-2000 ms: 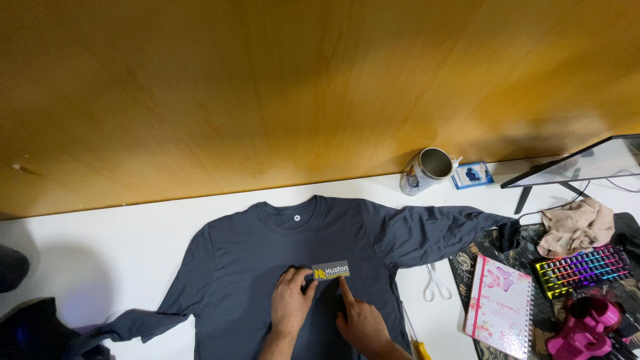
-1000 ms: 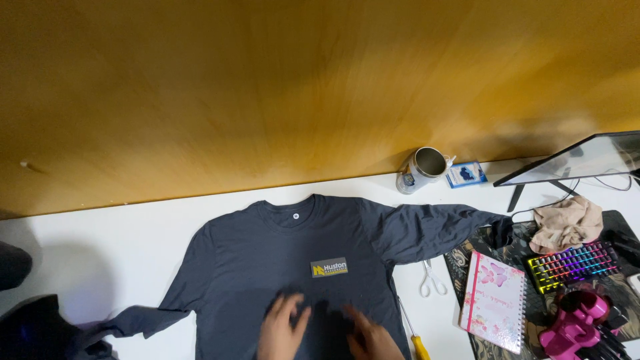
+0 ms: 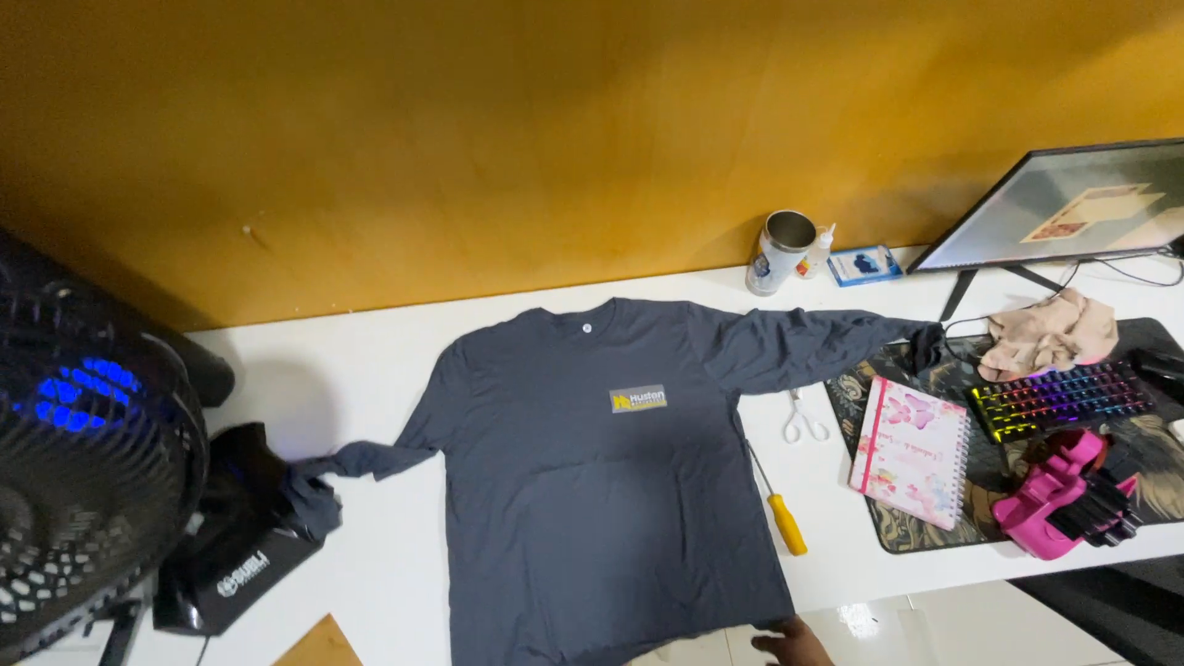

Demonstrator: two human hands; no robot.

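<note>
A dark grey long-sleeved shirt [image 3: 573, 499] lies spread flat on the white table, its collar toward the wooden wall. A small transfer film with a yellow and white logo [image 3: 638, 399] rests on its chest. My right hand [image 3: 794, 642] is at the bottom edge of the view, partly cut off, beside the shirt's lower right hem corner; whether its fingers pinch the fabric cannot be told. My left hand is out of view.
A black fan [image 3: 92, 444] and a black machine [image 3: 245, 555] stand at left. Rightward are a yellow-handled screwdriver [image 3: 786, 524], scissors [image 3: 805, 424], a spiral notebook [image 3: 911, 451], a metal cup [image 3: 782, 252], a keyboard [image 3: 1064, 398], a pink tape dispenser [image 3: 1045, 499] and a monitor [image 3: 1064, 208].
Both hands have left the shirt's chest; the right is now near the hem and the left has gone out of view. The film stays on the shirt. The view has shifted, showing the fan.
</note>
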